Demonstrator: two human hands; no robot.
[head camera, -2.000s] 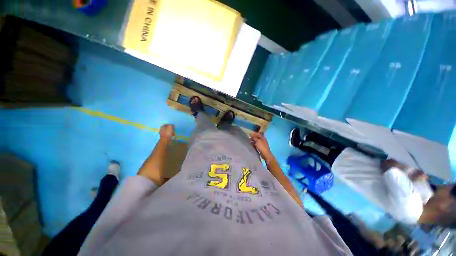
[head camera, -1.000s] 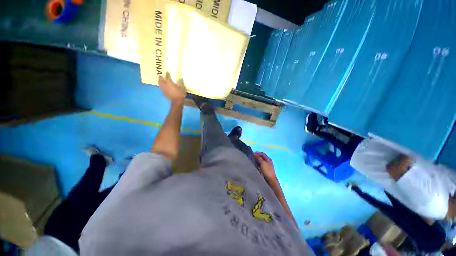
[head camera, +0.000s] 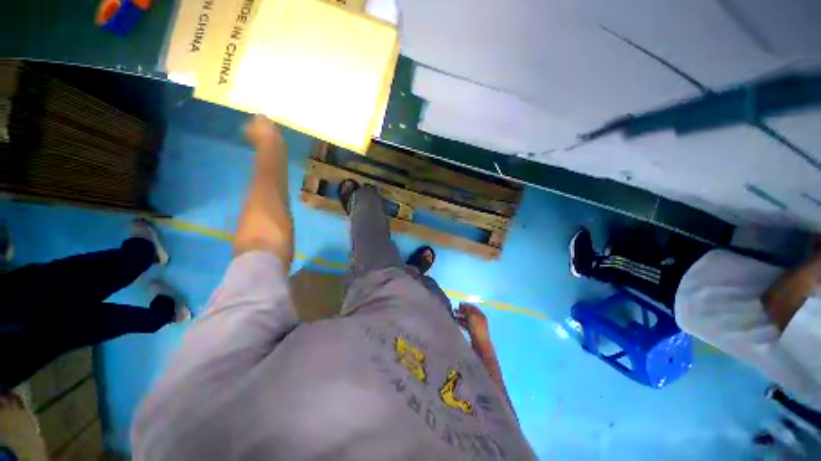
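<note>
A yellow-tan printed carton (head camera: 311, 67) with black "IDE IN CHINA" print and a bright, glared top lies over another printed piece (head camera: 186, 45) on the dark green bench's near edge. My left hand (head camera: 265, 135) is at the front edge of the upper carton, arm stretched out. It is blurred and its fingertips are unclear, so I cannot tell whether it grips. My right hand (head camera: 472, 320) hangs low beside my body, away from the carton, with its fingers partly hidden.
White-grey boxes (head camera: 540, 72) cover the right of the bench. A blue and orange object (head camera: 120, 13) lies at the bench's left. A wooden pallet (head camera: 450, 212) is by my feet. A blue stool (head camera: 630, 338) and a person's pale sleeve (head camera: 729, 293) are right; another person's dark legs are left.
My left hand went up to the carton, then moved left with its edge. The view has shifted: white-grey surfaces now show at the right where blue box faces stood. My right hand stays low.
</note>
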